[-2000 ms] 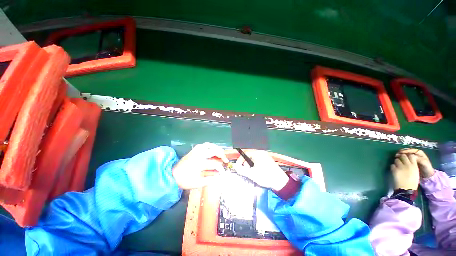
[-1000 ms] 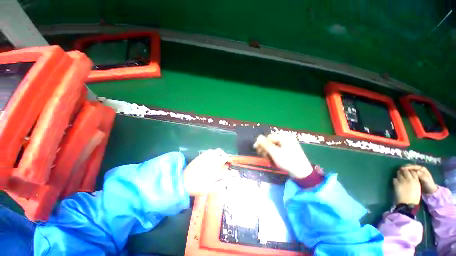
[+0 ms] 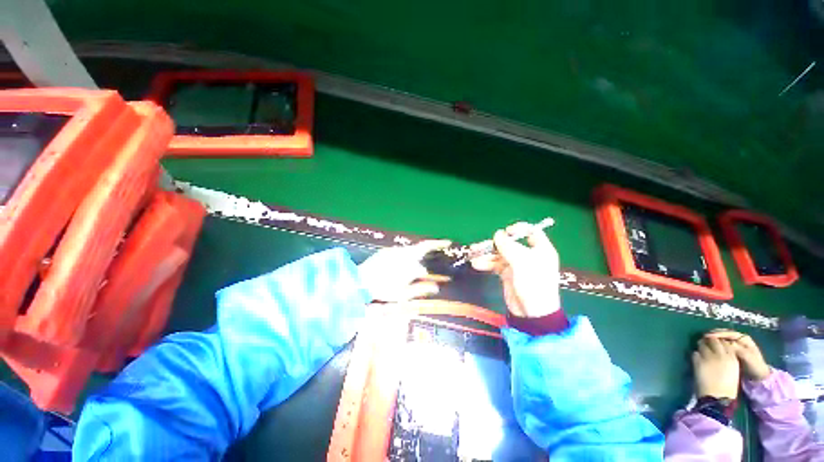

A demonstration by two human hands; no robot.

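A tablet with its inner parts showing [image 3: 425, 388] lies in a red-orange foam frame [image 3: 363, 397] in front of me, partly washed out by glare. My right hand [image 3: 526, 275] is above the frame's far edge and grips slim silvery tweezers [image 3: 542, 225], with the tip pointing left. My left hand [image 3: 396, 273] is at the frame's far left corner. Its finger and thumb are apart at the dark tape patch [image 3: 483, 284], near the tweezers' tip. A blackish spot shows between those fingers; I cannot tell if it is a held part or shadow. My right sleeve covers the tablet's right side.
A leaning stack of red-orange frames [image 3: 86, 244] stands at the left. Framed tablets lie on the green conveyor [image 3: 407, 194], one upper left [image 3: 237, 144] and two at right. A worn edge strip [image 3: 669, 305] separates bench and conveyor. Another person's hands [image 3: 723, 361] rest at the right.
My right hand has moved from over the tablet to beyond its far edge, with the tweezers now pointing left. My left hand has moved away from the tablet's top edge onto the dark patch.
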